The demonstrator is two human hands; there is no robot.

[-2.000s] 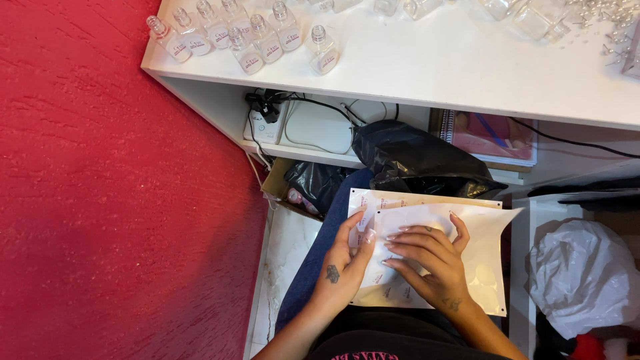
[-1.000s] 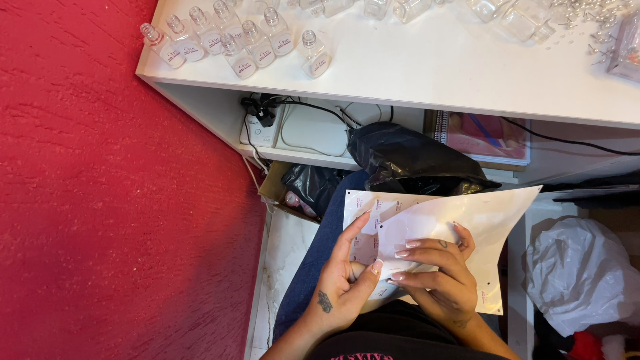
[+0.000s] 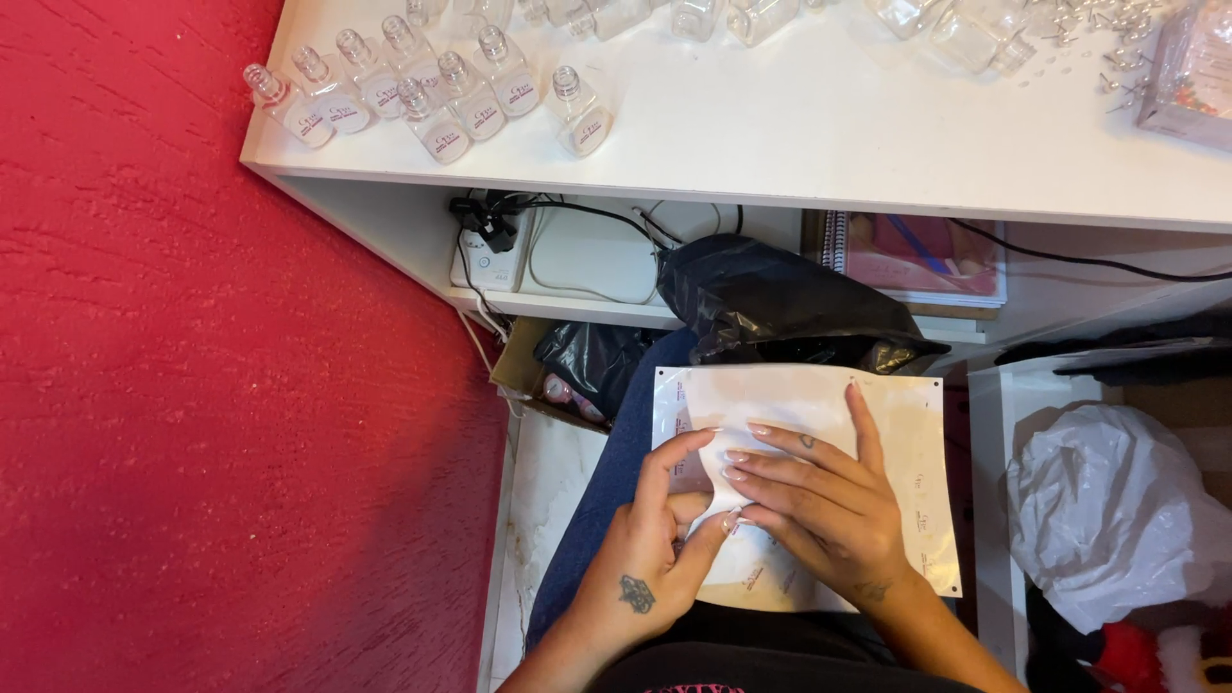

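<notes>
A sheet of printed stickers point(image 3: 905, 414) lies across my lap, with small printed marks along its edges. My left hand point(image 3: 664, 539) pinches a curled white part of the sheet between thumb and fingers near its middle. Spread over the sheet, my right hand point(image 3: 818, 491) rests its fingertips beside that curl, close to my left thumb. Whether the curl is backing or a second sheet, I cannot tell. On the white tabletop above stand several small clear bottles with round labels, one of them point(image 3: 580, 114) a little apart from the group.
More clear bottles point(image 3: 760, 19) and loose pins point(image 3: 1121, 63) lie at the tabletop's far side. Below it are a black plastic bag point(image 3: 789, 298), cables, a spiral notebook point(image 3: 924, 255) and a cardboard box point(image 3: 520, 361). A white plastic bag point(image 3: 1107, 510) is at right; a red wall point(image 3: 192, 385) borders the left.
The sheet's upper flap, raised toward the right a second ago, now lies flatter. My right hand has moved left, nearer my left hand, and a white part is now curled between them.
</notes>
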